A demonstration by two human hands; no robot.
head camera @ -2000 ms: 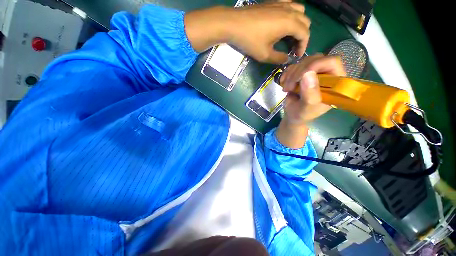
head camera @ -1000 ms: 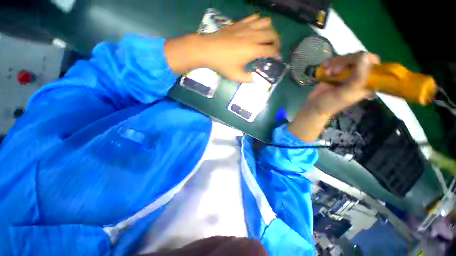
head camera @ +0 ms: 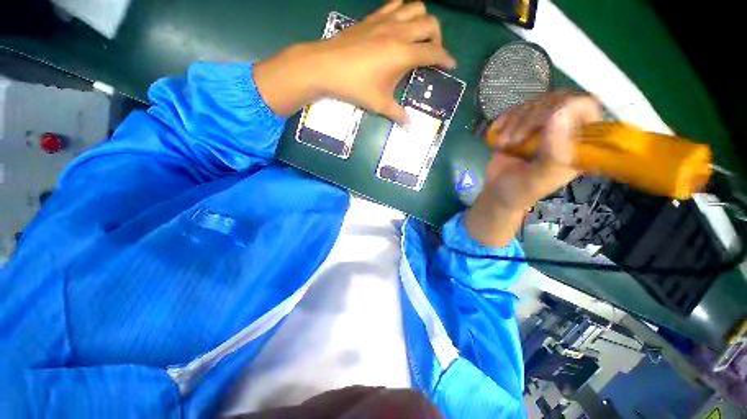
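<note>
A smartphone assembly (head camera: pixel 411 151) lies on the green mat, its black inner cover over the upper part and its white battery below. My left hand (head camera: pixel 373 64) spans its upper end, thumb on the near-left edge and a fingertip at the top edge. My right hand (head camera: pixel 545 135) is shut on the yellow-orange electric screwdriver (head camera: pixel 643 157), slightly blurred. The screwdriver's front end is over the mat, right of the phone and apart from it; its bit is not clear. A second smartphone assembly (head camera: pixel 330 127) lies to the left, partly hidden under my left hand and wrist.
A round speckled dish (head camera: pixel 514 80) is just beyond my right hand. A dark heap of black parts (head camera: pixel 580 214) and a black slotted tray (head camera: pixel 676 258) are at the right. The black cord crosses my right sleeve. A black tray edge (head camera: pixel 504 8) is at the top. A machine panel is left.
The screwdriver has moved from the phone to the dish, then back a little toward the phone. My left hand has drawn back, showing the black cover on the phone's upper part.
</note>
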